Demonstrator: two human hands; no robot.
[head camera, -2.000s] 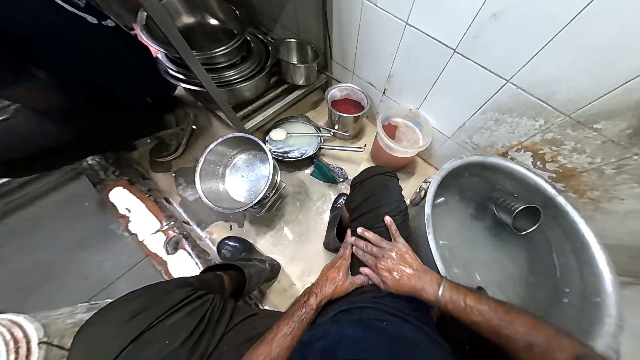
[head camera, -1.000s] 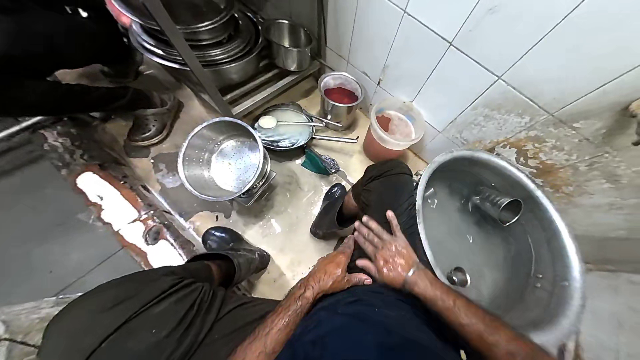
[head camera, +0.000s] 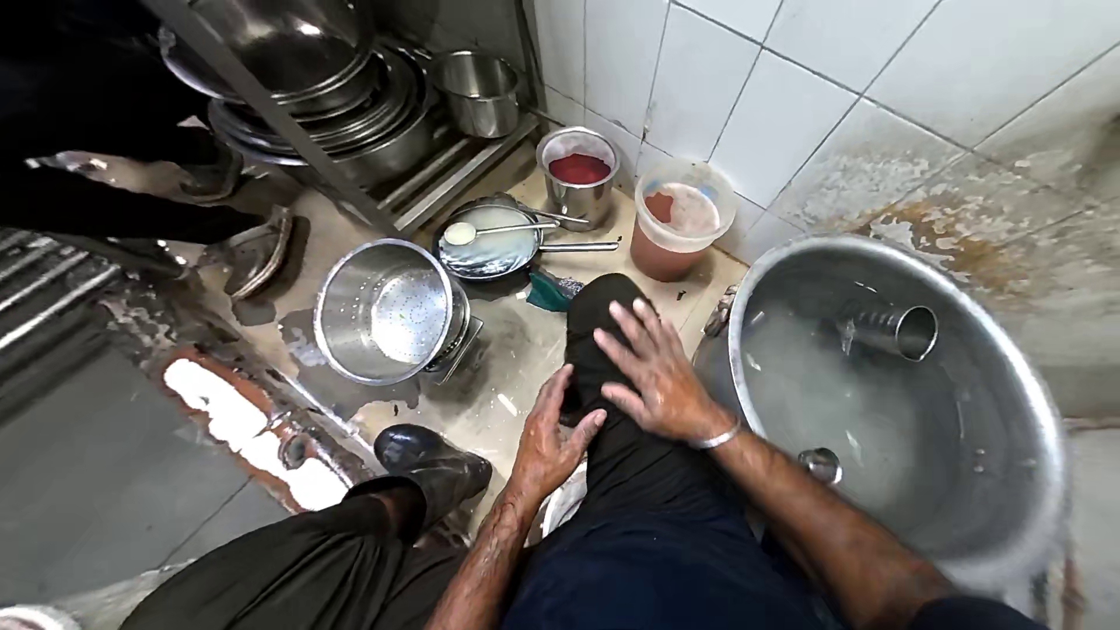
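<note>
My left hand (head camera: 549, 442) is held with its fingers apart beside the inner side of my right knee and holds nothing. Fingers spread and empty, my right hand (head camera: 652, 372) lies on or just over the dark trouser leg (head camera: 612, 437); a metal bangle circles that wrist. Right of it stands a large metal tub (head camera: 739, 350) of cloudy water, with a steel tumbler (head camera: 892, 332) and a small steel cup (head camera: 821, 465) in it. Ahead on the floor are a perforated steel pot (head camera: 385, 311), a pan (head camera: 490, 241) holding whitish liquid and a ladle (head camera: 461, 234), and a green scouring pad (head camera: 549, 291).
By the tiled wall (head camera: 805, 114) stand a steel container (head camera: 577, 179) with red contents and a plastic tub (head camera: 678, 219) of reddish liquid. Stacked steel basins (head camera: 350, 131) and a pot (head camera: 479, 92) sit on a rack. Another person's shoe (head camera: 261, 254) is at left.
My left hand has moved off the other hand and away from the knee, to the left. The small cup shows in the tub now and one second ago, not two seconds ago.
</note>
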